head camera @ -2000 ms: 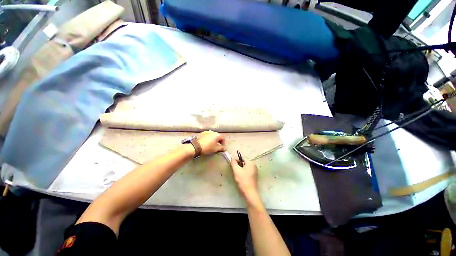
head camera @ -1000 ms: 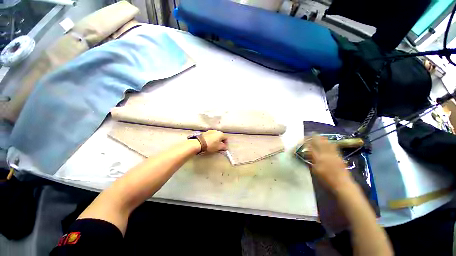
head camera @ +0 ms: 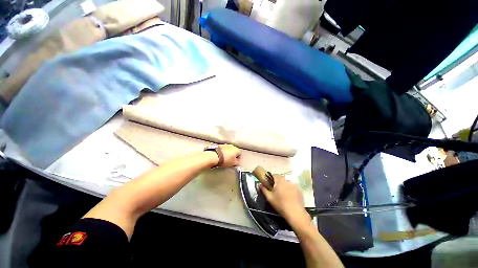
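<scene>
The beige fabric panel [head camera: 152, 145] lies on the white table, with a long beige fold [head camera: 209, 132] behind its working edge. My left hand [head camera: 229, 156] is closed at the panel's curved edge; a bit of white tape [head camera: 238, 168] shows beside it, and whether the fingers pinch it is hidden. My right hand [head camera: 280, 194] grips the wooden handle of the steam iron [head camera: 256, 201]. The iron's pointed tip is close to my left hand, at the panel's near edge. Its body reaches to the table's front edge. No snips show.
A light blue cloth [head camera: 78, 89] lies at left, with a beige bundle [head camera: 73, 42] and a white roll [head camera: 29, 22] behind. A blue bolster [head camera: 283, 55] stands at the back. The dark mat [head camera: 335, 199], iron hose [head camera: 361, 162] and black garments [head camera: 388, 115] are at right.
My right hand went from the panel edge to the iron on the mat, took its handle and brought it left beside my left hand. My left hand stays at the edge. The view has turned.
</scene>
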